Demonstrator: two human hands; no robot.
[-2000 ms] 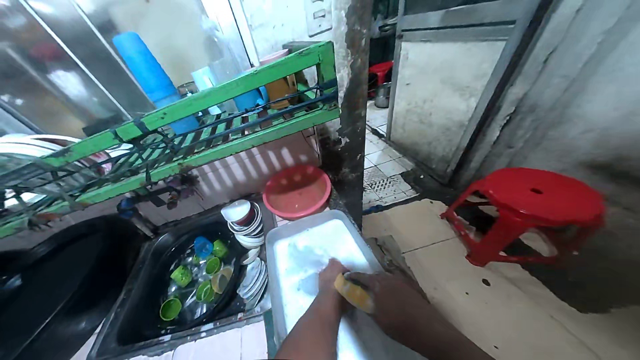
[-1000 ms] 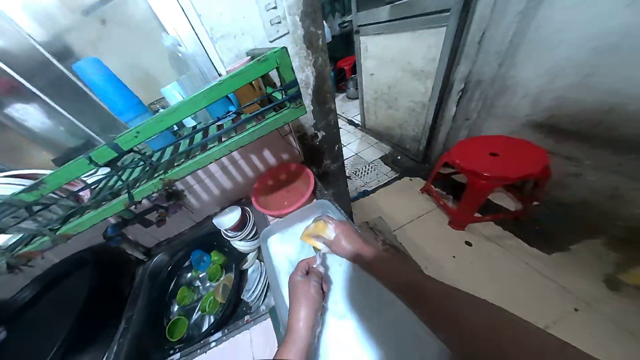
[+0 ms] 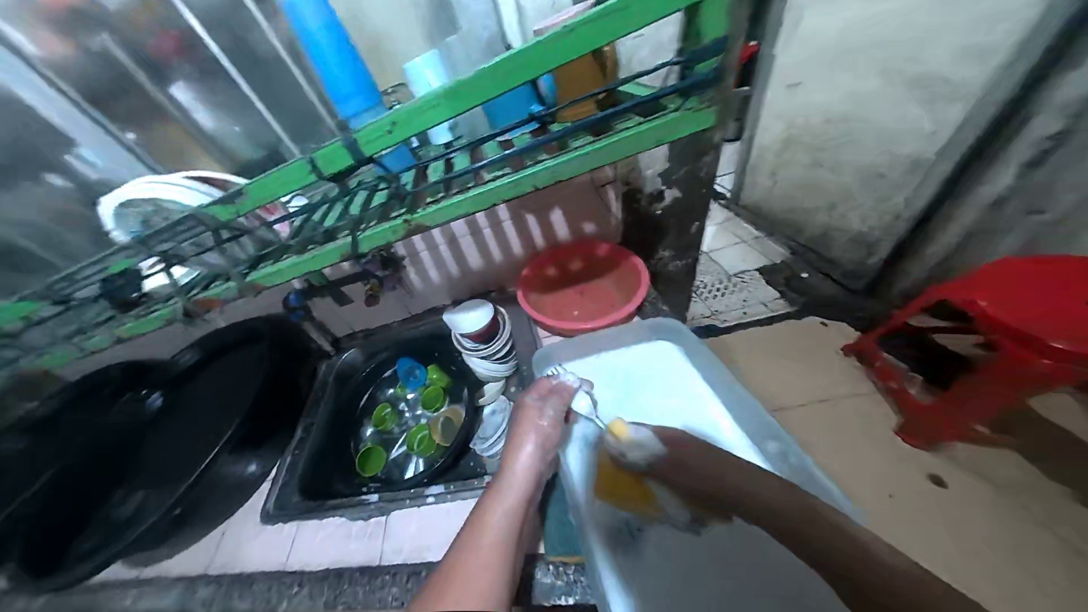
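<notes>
My left hand (image 3: 548, 412) grips metal cutlery, with fork tines showing above the fingers and a spoon bowl (image 3: 583, 403) beside them. To its right, my right hand (image 3: 637, 450) is closed around a soapy yellow sponge (image 3: 625, 486), which touches the handle end of the cutlery. Both hands are over a large white plastic tub (image 3: 756, 433) that holds whitish, sudsy water. Left of the tub, a black basin in the sink holds green cups (image 3: 420, 439), a blue cup (image 3: 411, 373) and water. Stacked bowls (image 3: 486, 344) and small plates (image 3: 493, 425) stand along the sink's right side.
A red plastic basin (image 3: 584, 287) sits behind the tub. The green rack (image 3: 510, 81) crosses above the sink, bearing plates and blue containers. Large black basins (image 3: 246, 425) lean at the left. A red stool (image 3: 1011, 314) stands on the floor at the right.
The view has shifted closer to the sink and rack. My right hand with the sponge has moved from beyond my left hand to its right side, lower over the tub.
</notes>
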